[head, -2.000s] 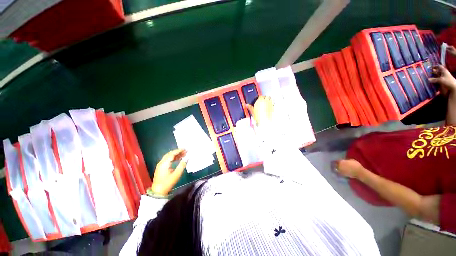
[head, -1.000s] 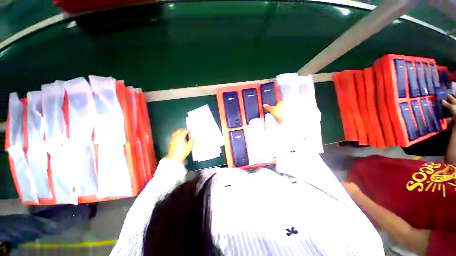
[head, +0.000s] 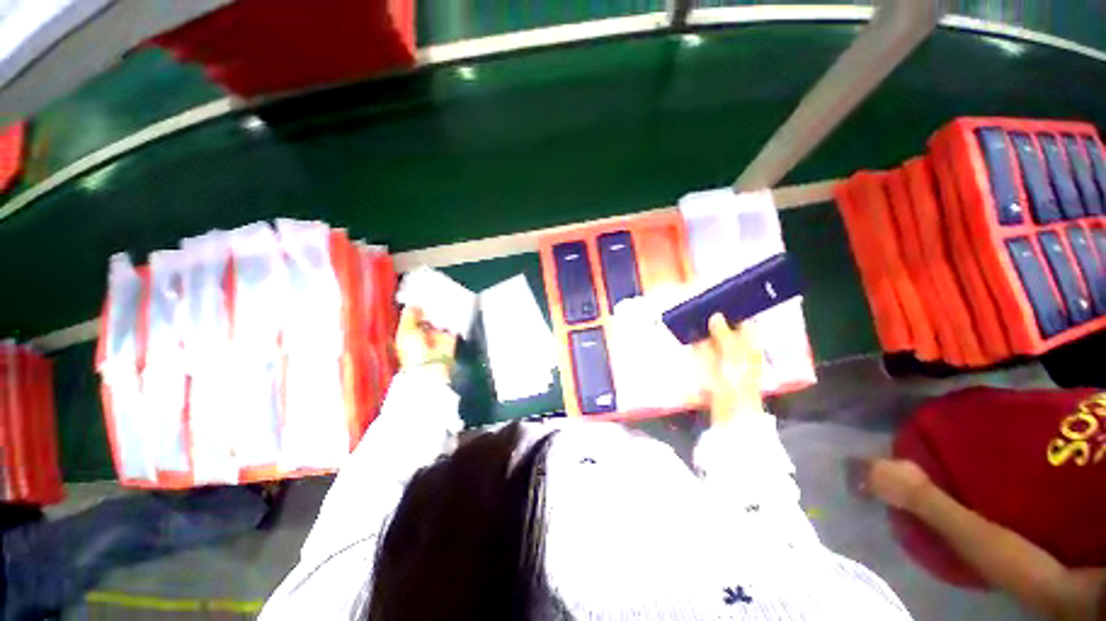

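Note:
My right hand (head: 731,364) holds a dark phone (head: 735,298) tilted above the red phone tray (head: 665,249). My left hand (head: 425,345) holds a white protective sleeve (head: 439,300) left of the tray. A stack of empty sleeves (head: 518,337) lies on the green surface between my left hand and the tray. In the tray, bare phones (head: 574,281) sit in pockets at the left, one upper pocket shows bare red, and white sleeved phones (head: 728,224) cover the right part. The glare hides some sleeve edges.
A stack of trays with sleeved phones (head: 231,364) stands at left. Trays with bare phones (head: 970,243) stand at right. A person in a dark red shirt (head: 970,425) is at lower right. A pale metal post (head: 837,91) rises behind the tray. Red trays (head: 309,43) lie at the upper left.
My right hand has taken a phone out of the tray's upper row and lifted it. My left hand has taken hold of a sleeve. The view has shifted.

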